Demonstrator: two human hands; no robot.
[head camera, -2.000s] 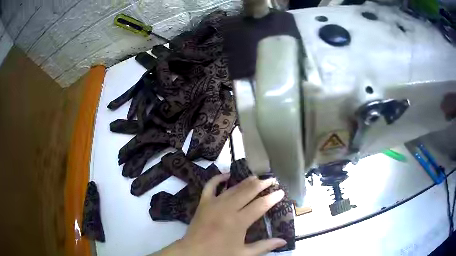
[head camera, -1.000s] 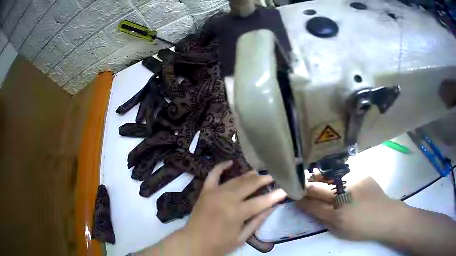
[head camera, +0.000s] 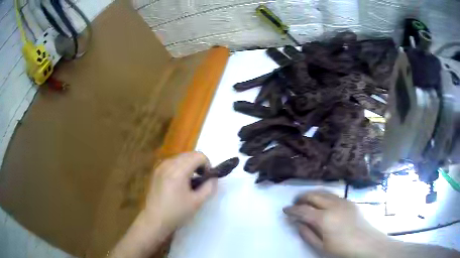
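My left hand (head camera: 179, 184) is at the table's left edge, closed on a small dark fabric piece (head camera: 225, 167) whose rounded end sticks out to the right. My right hand (head camera: 325, 219) is blurred, low over the white table, fingers bent and pointing left; whether it holds anything cannot be told. A heap of dark patterned sewn pieces (head camera: 323, 111) lies beyond both hands, several narrow ends pointing left. The sewing machine head (head camera: 421, 111) stands at the right, its needle area under bright light, apart from both hands.
The white table (head camera: 222, 221) has an orange edge (head camera: 196, 106). Brown cardboard (head camera: 91, 141) lies left of it. A yellow-black screwdriver (head camera: 272, 21) lies by the white wall. A yellow plug (head camera: 38, 63) with cables is at the upper left. A green tool (head camera: 450, 180) is at the far right.
The view has swung left. Both hands have left the needle area; my left hand now holds a small piece at the table's left edge, and my right hand is over the table left of the machine.
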